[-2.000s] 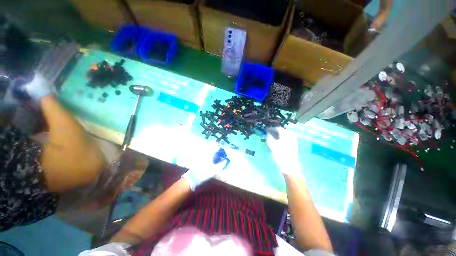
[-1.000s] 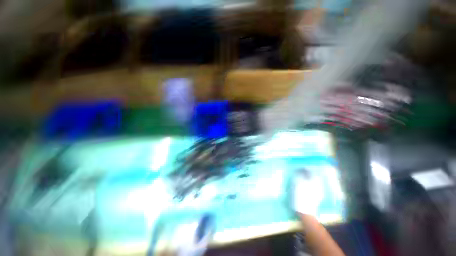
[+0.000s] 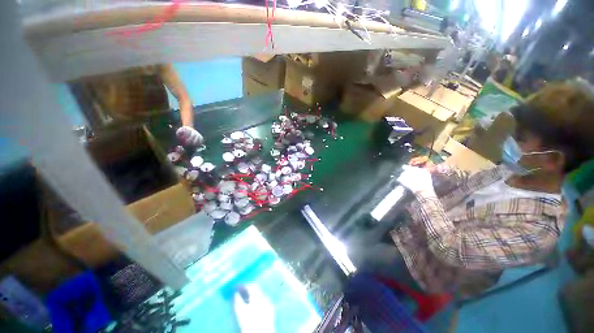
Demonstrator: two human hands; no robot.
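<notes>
My right hand (image 3: 254,311), in a white glove, lies over the pale turquoise mat (image 3: 225,263) at the bottom centre. It is blurred and cut off by the bottom edge. A small dark spot shows at its fingertips; I cannot tell if it is a held part or the glove. The pile of small black plastic parts (image 3: 153,317) is left of the hand, partly cut off. My left hand is out of the picture.
A blue bin (image 3: 77,304) and carton (image 3: 163,209) stand left, beside a slanting grey post (image 3: 98,169). Wired round components (image 3: 260,182) lie beyond the mat. A silver profile (image 3: 329,239) lies right of it. A masked worker (image 3: 482,227) sits right; another person's gloved hand (image 3: 189,136) reaches in.
The view has swung far right. My left hand and the hammer have left the picture. The wired components and the worker at the right now show, with my right hand at the bottom.
</notes>
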